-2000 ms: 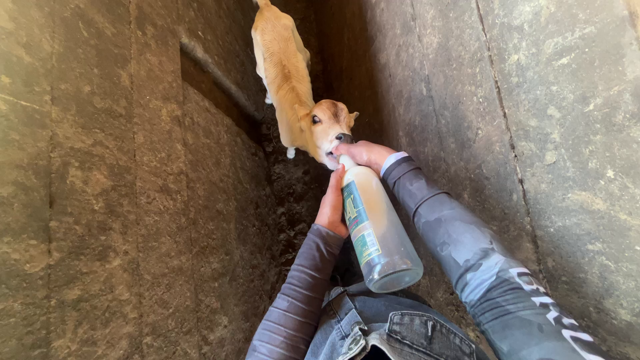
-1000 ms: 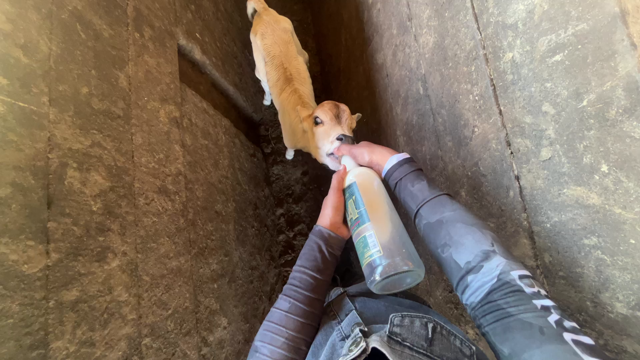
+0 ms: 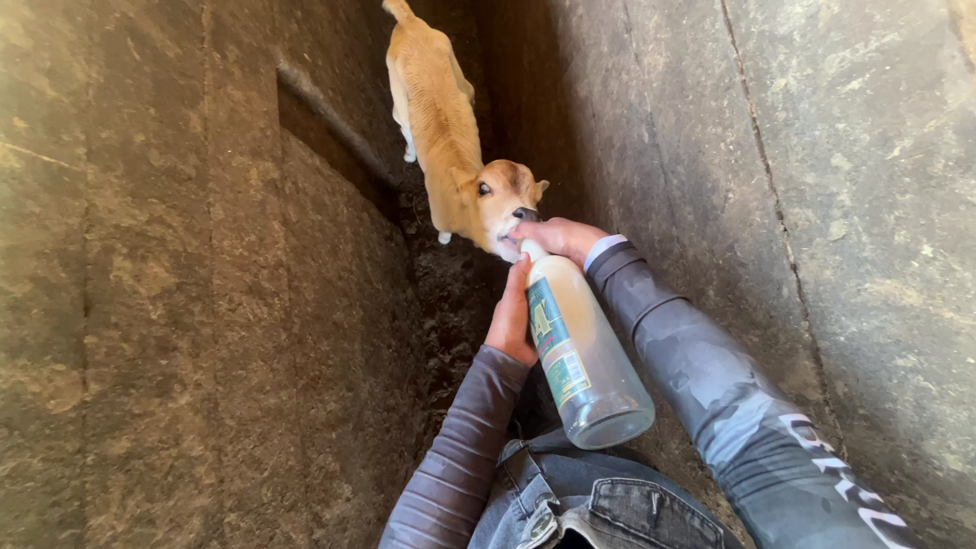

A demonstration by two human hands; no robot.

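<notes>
A clear bottle [image 3: 602, 351] with a blue-green label and whitish liquid in it slants from near my waist up to the mouth of a tan calf [image 3: 438, 114]. My left hand [image 3: 512, 316] grips the bottle's side just below its shoulder. Beside the neck, my right hand [image 3: 560, 238] reaches to the calf's muzzle, its fingers at the mouth. The calf stands with its head raised and turned to the bottle. Whether a teat is on the bottle is hidden by the calf's mouth and my fingers.
A stained wall [image 3: 152, 305] rises at the left, with a recess and a pipe-like bar [image 3: 335, 118]. Another wall [image 3: 862, 191] with a long crack or seam stands at the right. Between them runs a narrow, dark, dirty floor [image 3: 450, 328].
</notes>
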